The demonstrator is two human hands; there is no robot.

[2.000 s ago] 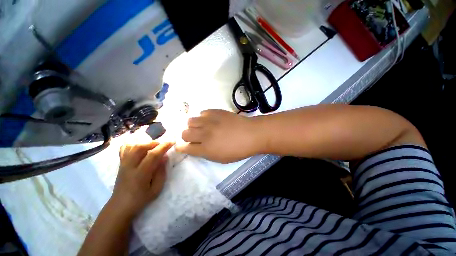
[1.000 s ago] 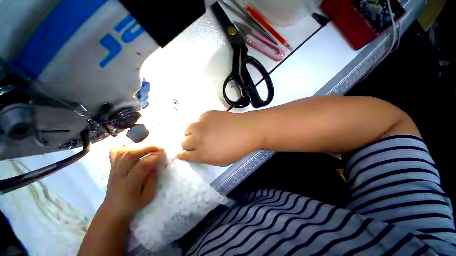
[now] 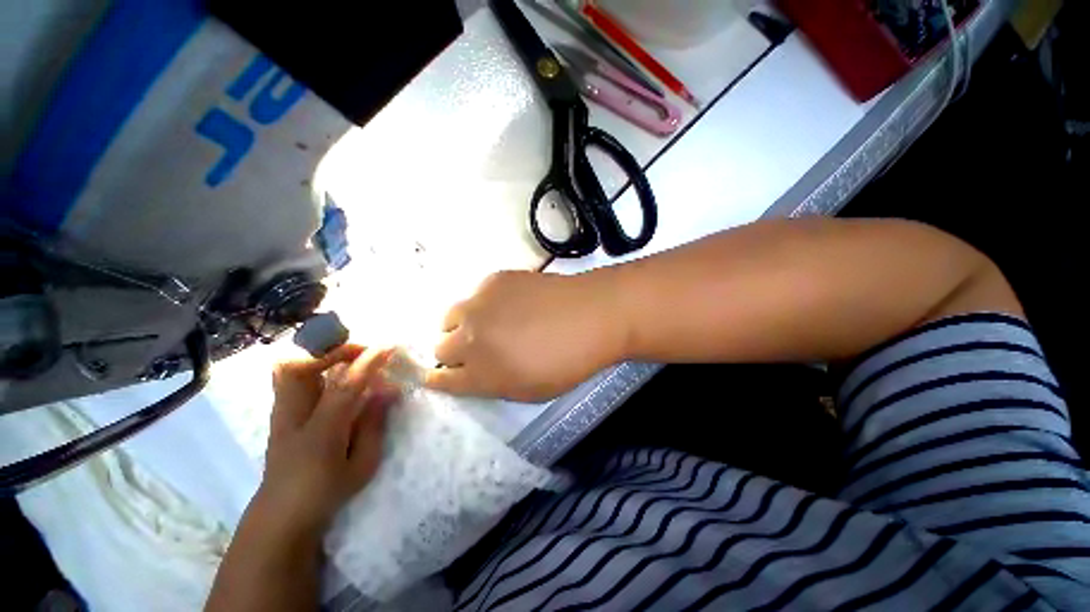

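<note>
White lace fabric [image 3: 424,496] lies on the table in front of the needle area and hangs over the front edge towards the lap. My left hand [image 3: 329,418] lies on the lace with its fingertips just below the small grey block [image 3: 320,334] by the needle. My right hand [image 3: 508,335] is to the right, its fingers curled at the upper edge of the lace, pinching it. Bright glare hides the fabric edge and the needle. The white sewing machine head [image 3: 179,155] with blue lettering stands at upper left.
Black-handled shears [image 3: 574,167] lie beyond my right hand, with slim pink and red tools [image 3: 634,84] beside them. A red tray [image 3: 843,48] is at top right. A grey ruler strip [image 3: 592,412] follows the table's front edge. White cloth [image 3: 144,496] lies left.
The view has shifted, so the machine head sits farther left. My left fingers have moved slightly nearer my right hand on the lace. My right hand stays at the lace edge.
</note>
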